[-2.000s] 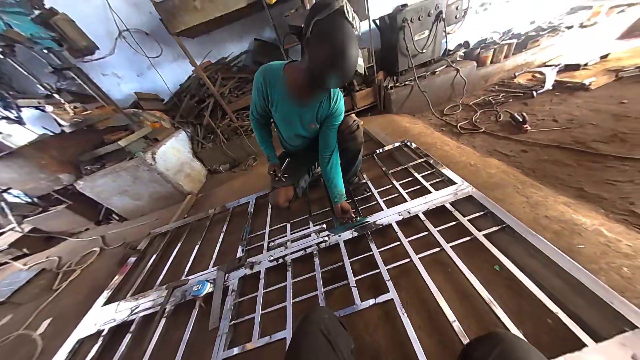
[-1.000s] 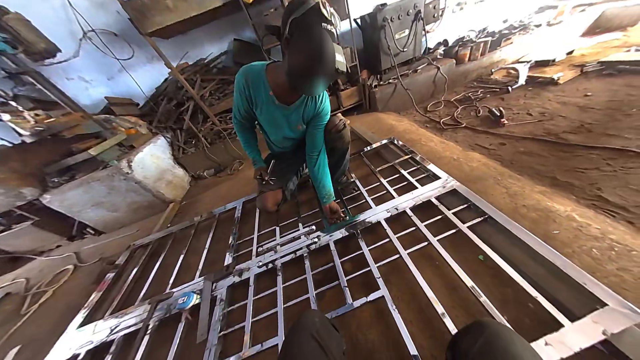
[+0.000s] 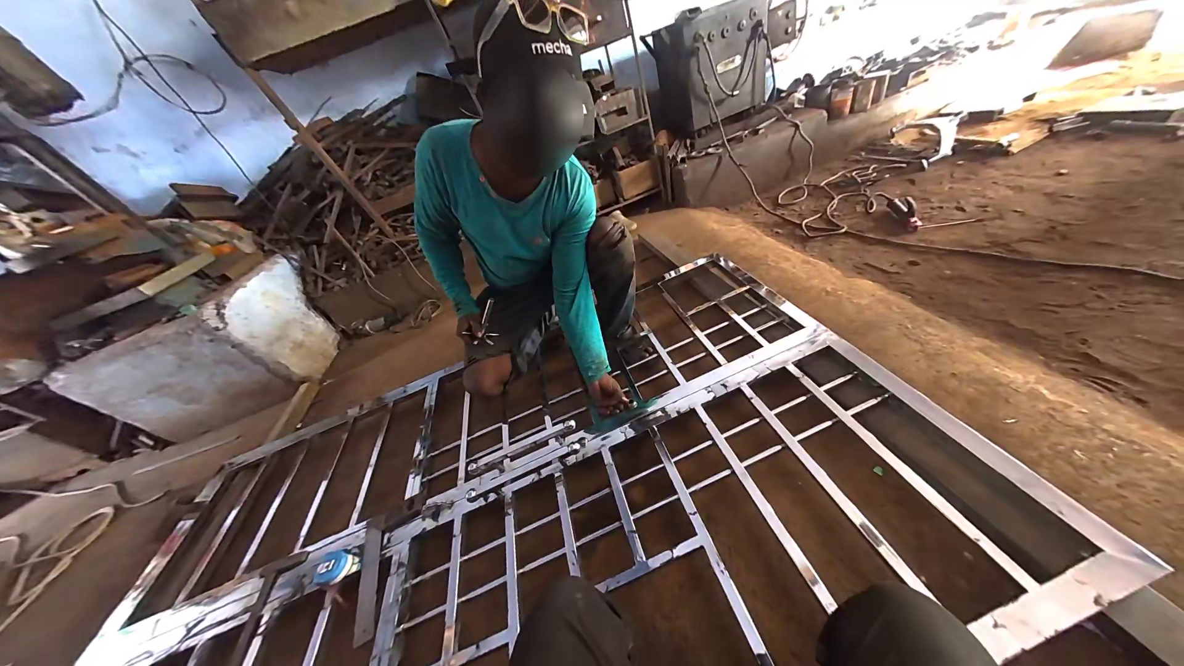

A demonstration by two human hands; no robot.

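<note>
Neither of my hands is in view; only my two knees show at the bottom edge. Before me lies a large metal grille frame (image 3: 758, 462) of crossed bars. A blue-and-white round container (image 3: 335, 566) rests on it at lower left, beside a flat metal bar (image 3: 367, 583). Across the frame a co-worker in a teal long-sleeved shirt (image 3: 518, 222) kneels. One of the co-worker's hands (image 3: 608, 395) is down at the central rail, by a green thing (image 3: 622, 416) of unclear kind. The co-worker's other hand (image 3: 475, 326) holds thin metal pieces near a knee.
Scrap metal (image 3: 342, 176) is heaped against the wall. A welding machine (image 3: 717, 69) stands behind, its cables (image 3: 823, 208) trailing over the dirt floor at right. A whitish block (image 3: 268, 319) stands at left, with coiled cable (image 3: 69, 555) on the floor below it.
The co-worker's head has tilted further down. The hand at the central rail stays in about the same place.
</note>
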